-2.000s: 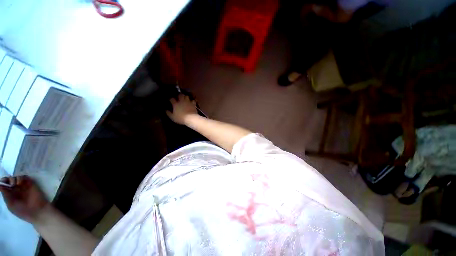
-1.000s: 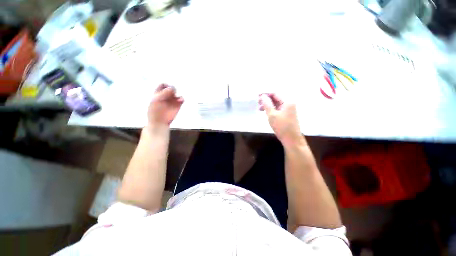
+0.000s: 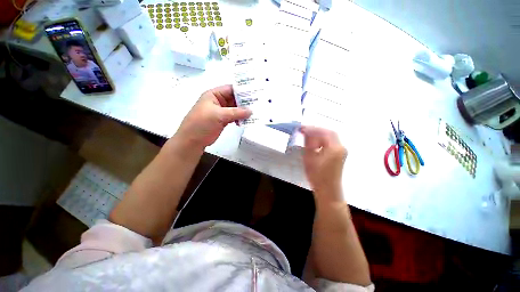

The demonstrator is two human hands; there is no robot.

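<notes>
A white label sheet [image 3: 259, 85] with lines of small black text and black dots lies over rows of white boxes [image 3: 328, 80]. My left hand [image 3: 214, 117] grips its lower left corner between thumb and fingers. My right hand [image 3: 323, 157] pinches a small whitish piece [image 3: 295, 140] at the sheet's lower right corner; whether it is a label or the sheet's lifted corner cannot be told. The front ends of white boxes [image 3: 267, 140] show below the sheet, near the bench edge.
A smartphone [image 3: 81, 57] leans at left before white boxes [image 3: 128, 31]. Gold seal stickers [image 3: 188, 16] lie behind. Pliers [image 3: 403, 153], another seal sheet [image 3: 458, 147] and a metal kettle [image 3: 491, 102] are at right. A shipping carton [image 3: 94, 191] with white boxes stands below left.
The view has turned from the floor at right back to the bench. My hands, first apart, are now close together, holding the label sheet above the rows of boxes.
</notes>
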